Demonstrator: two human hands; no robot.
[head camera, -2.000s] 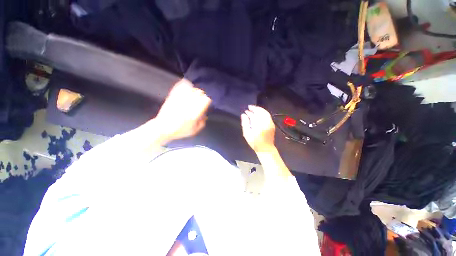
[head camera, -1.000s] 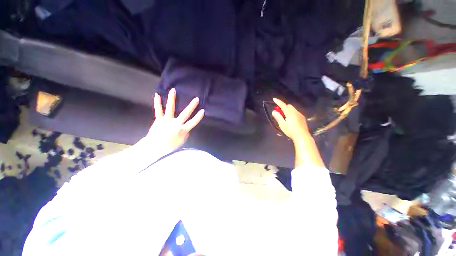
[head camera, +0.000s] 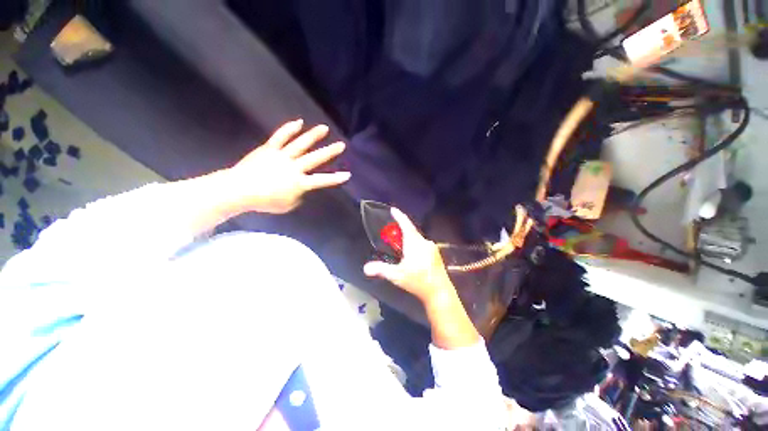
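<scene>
My right hand (head camera: 414, 263) is around the handle of a small dark iron (head camera: 376, 226) with a pointed soleplate and a red spot. The iron is on or just above the dark padded board (head camera: 152, 118); I cannot tell which. My left hand (head camera: 290, 167) has its fingers spread and holds nothing, at the left edge of a dark navy garment (head camera: 387, 164). The garment lies across the board and runs back behind it. A tan wrapped hose (head camera: 566, 139) leads from the iron to the upper right.
A tan block (head camera: 81, 40) sits at the board's left end. Behind the board is a long grey padded bar (head camera: 244, 63). Dark cloth is heaped at right (head camera: 552, 337). A pale bench (head camera: 657, 189) holds cables and red-handled items. Scraps lie on the floor.
The view has turned, so the board now slants down to the right. My right hand has gone from beside the iron to holding it. My left hand has opened, fingers spread.
</scene>
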